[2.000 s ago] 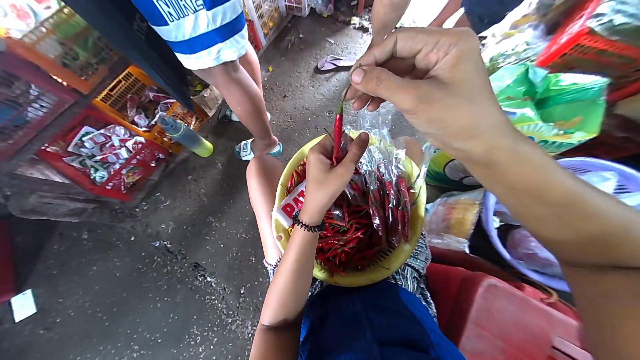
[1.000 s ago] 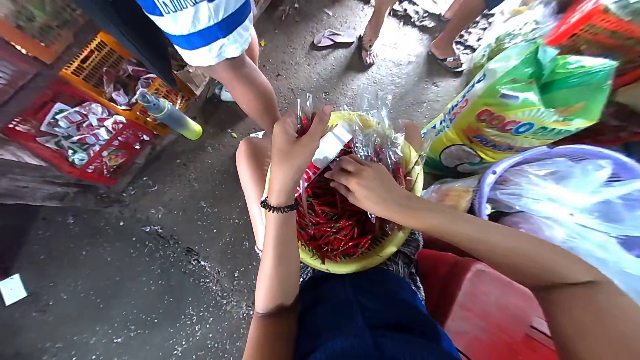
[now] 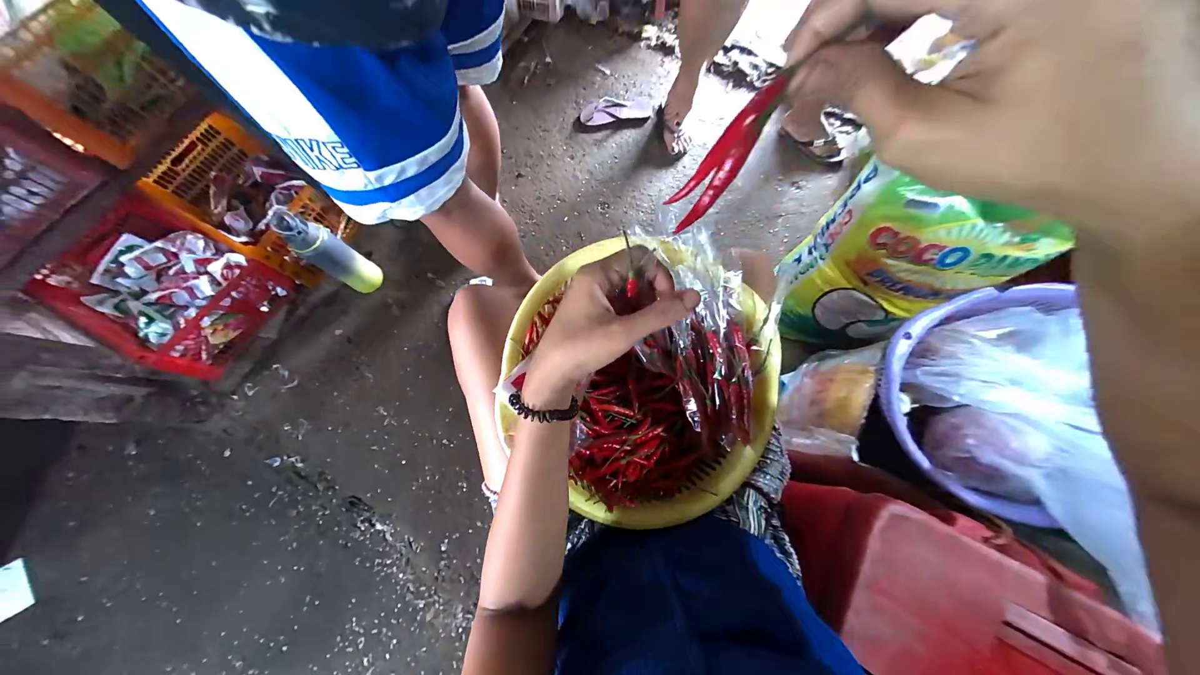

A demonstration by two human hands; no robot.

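A yellow plastic basin (image 3: 647,513) on my lap holds many red chili peppers (image 3: 623,441). Clear plastic bags of chilies (image 3: 717,375) lie along its right side. My left hand (image 3: 600,328), with a dark coiled band at the wrist, is over the basin, its fingers closed around a red chili (image 3: 632,281) that points upward; whether a bag is in that hand too, I cannot tell. Raised at the upper right, my right hand (image 3: 872,75) pinches red chilies (image 3: 727,155) by their stems. They hang down above the basin's far rim.
At left are a red crate (image 3: 178,361) of packets, an orange crate (image 3: 202,164) and a bottle (image 3: 328,251). A person (image 3: 478,220) in blue-and-white shorts stands ahead. At right are a green printed sack (image 3: 928,253), a purple basin (image 3: 895,375) with plastic bags and a red container (image 3: 937,581).
My right hand has risen from the basin to the upper right and now holds chilies. The small packet seen by my left hand one second ago is no longer there; that hand now holds a chili.
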